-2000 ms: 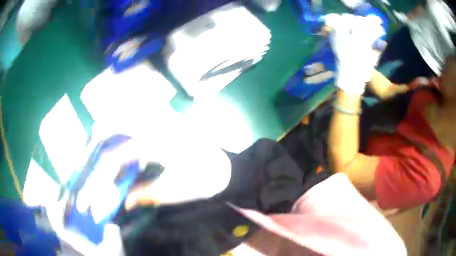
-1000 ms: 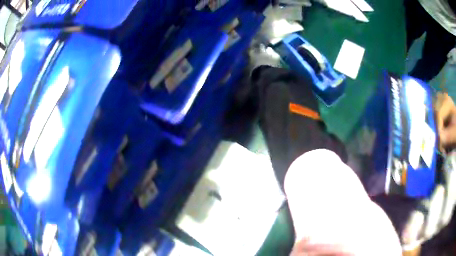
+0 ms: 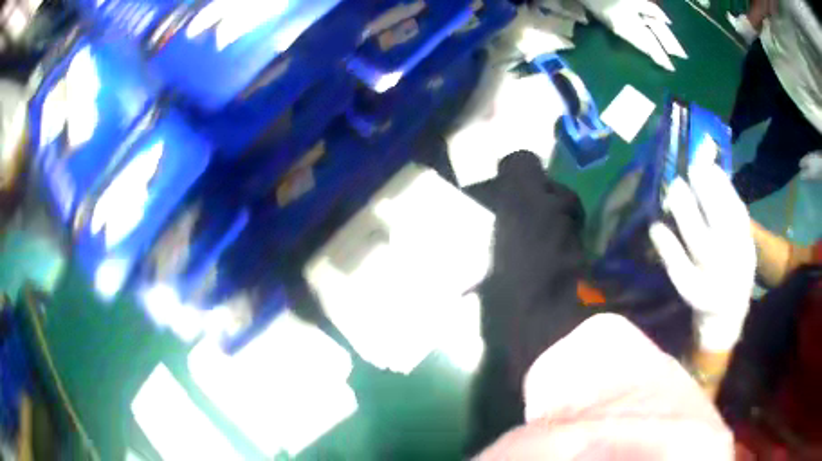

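Observation:
A dark sleeve, seemingly of my left arm, runs up the middle. Its hand cannot be made out against a glared white shape (image 3: 509,126). My right hand is not distinguishable in the picture. A blue piece with a dark curved part (image 3: 577,112) lies on the green bench (image 3: 622,164), right of the sleeve's end. White glared stacks, probably papers (image 3: 410,270), lie left of the sleeve. A blue color box (image 3: 707,133) stands at the right, with another person's white-gloved hand on it.
Blue printed boxes (image 3: 239,45) are piled across the upper left, blurred. Flat white pieces (image 3: 270,383) lie at the lower left, and a small white sheet (image 3: 628,112) near the blue piece. A person in red is at the right edge. Pink cloth fills the bottom.
The view has swung off the near bench and back partly towards it. The blue box at right now has the other person's gloved hand across it. The white stacks show more fully than a second ago.

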